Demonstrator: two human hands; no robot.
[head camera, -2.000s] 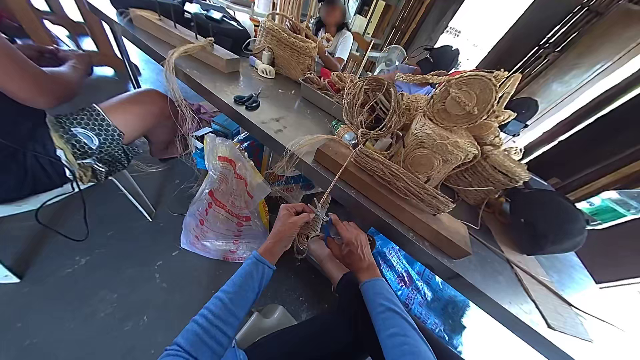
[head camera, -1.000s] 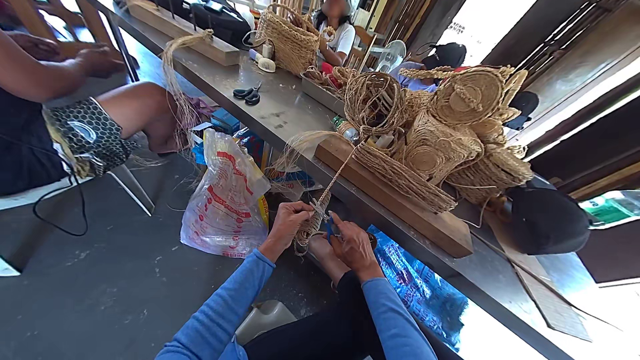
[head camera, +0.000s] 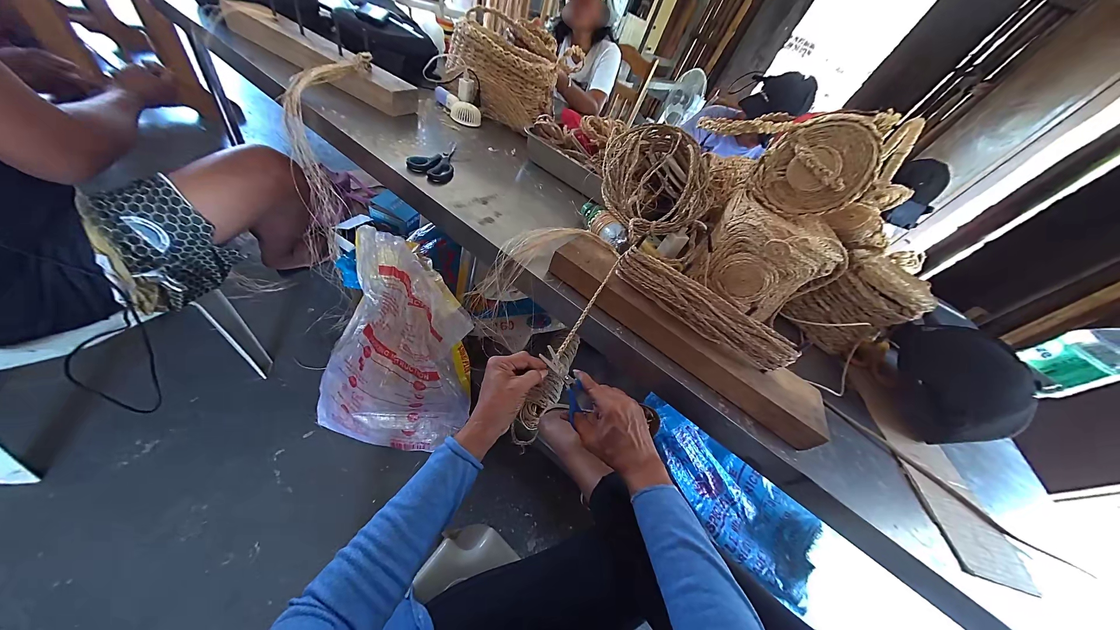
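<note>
Below the table edge, my left hand pinches a bundle of braided natural-fibre cord. Blue-handled scissors are in my right hand, their tips close to the cord beside my left fingers. From the bundle the cord runs taut up to the table, where a coil of thin twisted rope lies. A thick hank of braided rope rests along a wooden beam at the table's edge. Loose pale fibres hang over that edge left of the cord.
Woven baskets and a black cap are heaped on the metal table, with dark scissors farther left. A plastic bag of fibres stands on the floor. One person sits at left, another behind the table.
</note>
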